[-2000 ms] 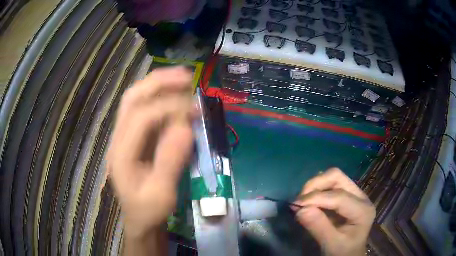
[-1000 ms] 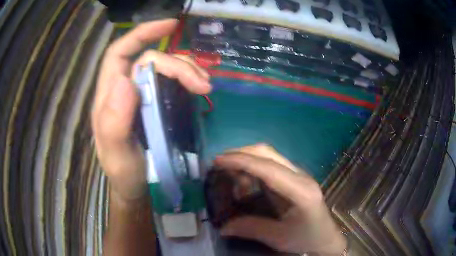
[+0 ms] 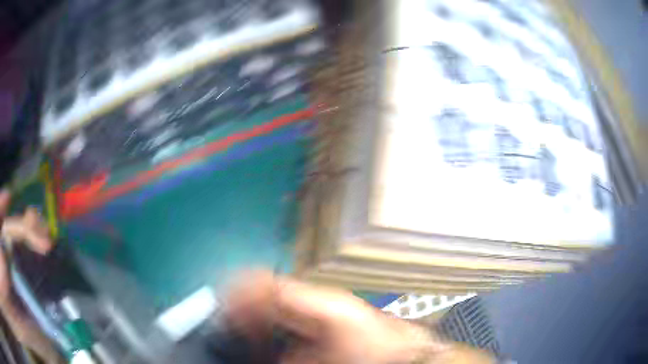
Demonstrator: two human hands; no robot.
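Observation:
The view is strongly blurred. The lever fixture stands at the lower left edge, with its pale lever (image 3: 35, 302) and green tape (image 3: 78, 334) in view. My left hand (image 3: 25, 234) is at the far left edge, around the top of the fixture and partly cut off. My right hand (image 3: 305, 320) is low in the middle, right of a white pad (image 3: 186, 313). A dark blur lies under its fingers; I cannot tell whether it holds anything.
A white foam tray (image 3: 490, 231) with rows of blurred dark speakers tops a stack at the right. Another speaker tray (image 3: 177, 53) tops the back stack. The green mat (image 3: 206, 220) has red and blue stripes. A perforated white tray (image 3: 426, 304) shows low at the right.
The view has swung right, so the fixture and my left hand now sit at the left edge. My right hand has moved away from the fixture's side, where it held a dark speaker.

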